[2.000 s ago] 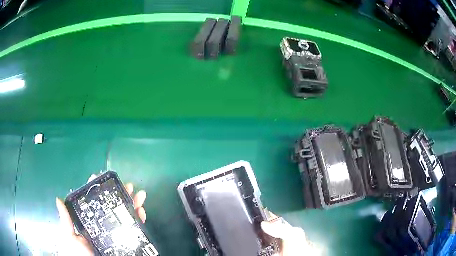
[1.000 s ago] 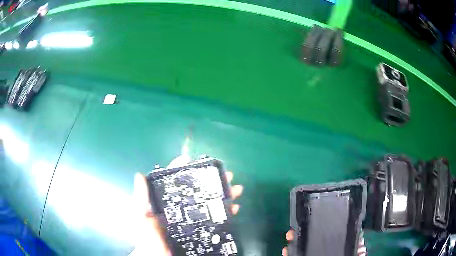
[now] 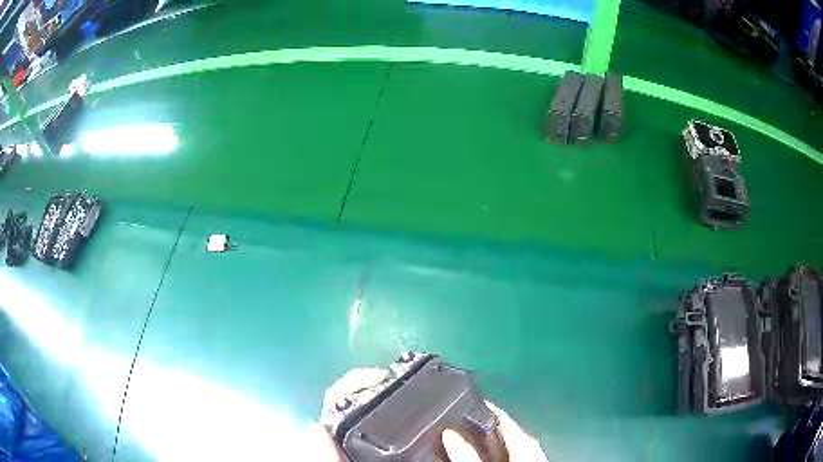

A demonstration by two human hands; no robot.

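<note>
A dark rear housing lies over a pale-edged front housing at the bottom centre, with its outer side up. The two parts meet face to face; whether they are fully closed cannot be told. My left hand is mostly hidden at the lower left of the unit, cut off by the frame edge. My right hand grips the rear housing from the right, one finger on its top. The circuit board is hidden inside.
Rear housings stand at the right. An open camera unit lies at the back right, and three black blocks near the green rail. Board-filled housings, black cables and a small white square are at left.
The two housing halves, held apart before, are now together in my hands. The rear housing has turned over and moved left onto the front housing. The view has shifted left.
</note>
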